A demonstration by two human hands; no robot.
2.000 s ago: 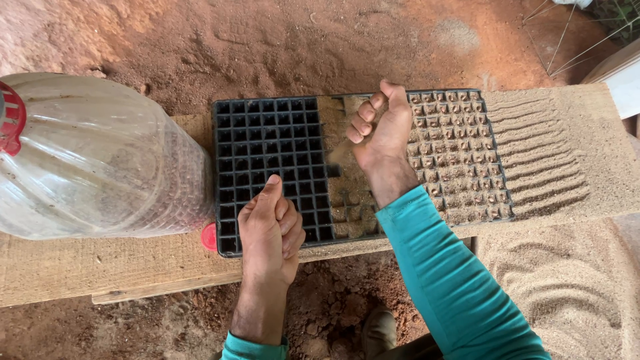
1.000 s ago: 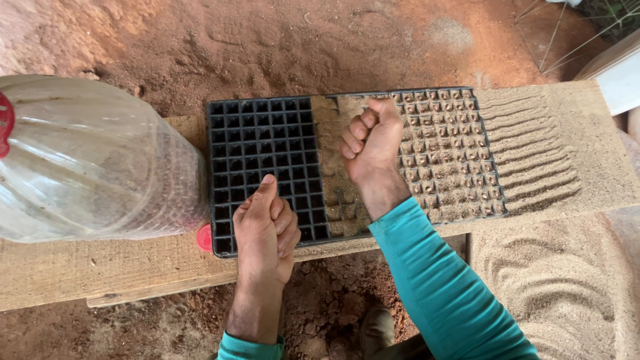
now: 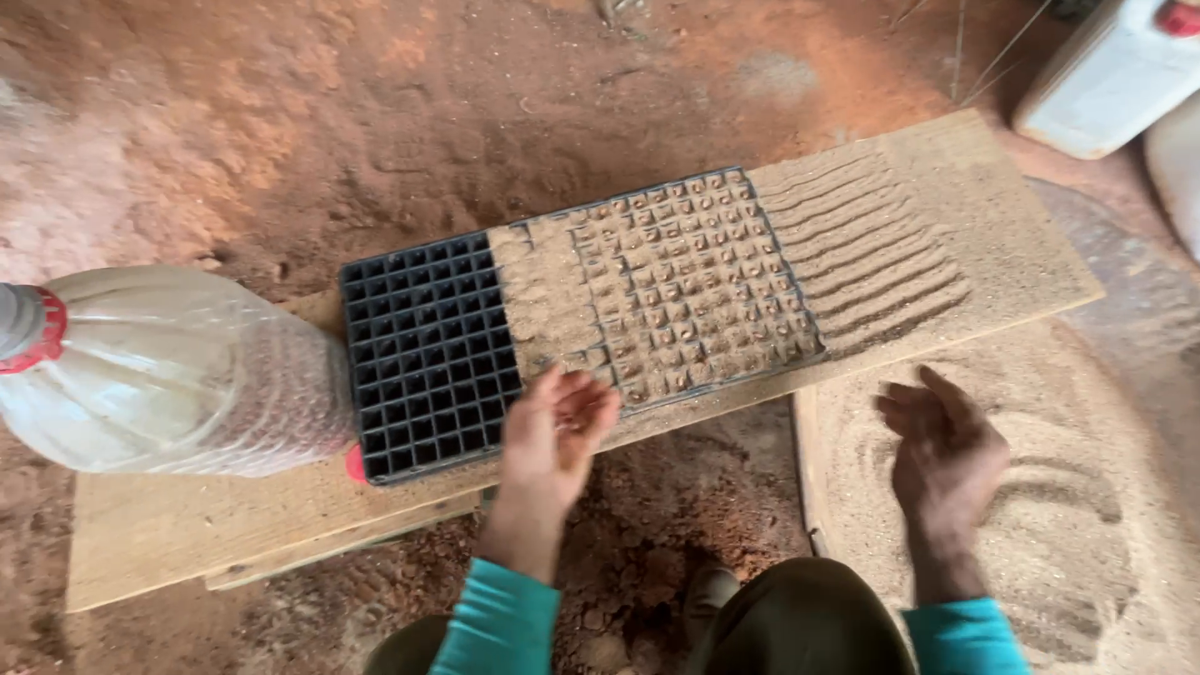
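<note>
A black plastic seedling tray (image 3: 431,352) lies on a wooden board. Its left cells are unfilled, a middle band is covered with sandy substrate (image 3: 548,286), and the right cells hold substrate with small reddish seeds (image 3: 687,333) in dimples. My left hand (image 3: 562,427) is cupped at the tray's near edge, with what look like small reddish seeds in the palm. My right hand (image 3: 945,441), blurred, is off the tray, over the substrate heap at the right, fingers loosely curled and apart; nothing shows in it.
A large clear plastic bottle (image 3: 187,370) with reddish contents lies left of the tray, a red cap (image 3: 355,462) beside it. Ridged substrate covers the right of the wooden board (image 3: 1022,216). A substrate heap (image 3: 1050,497) lies below right. A white jug (image 3: 1106,75) stands at the upper right.
My right hand has moved from above the tray to the right, off the board, and its fingers have loosened. My left hand has turned from a loose fist to cupped. The view has tilted.
</note>
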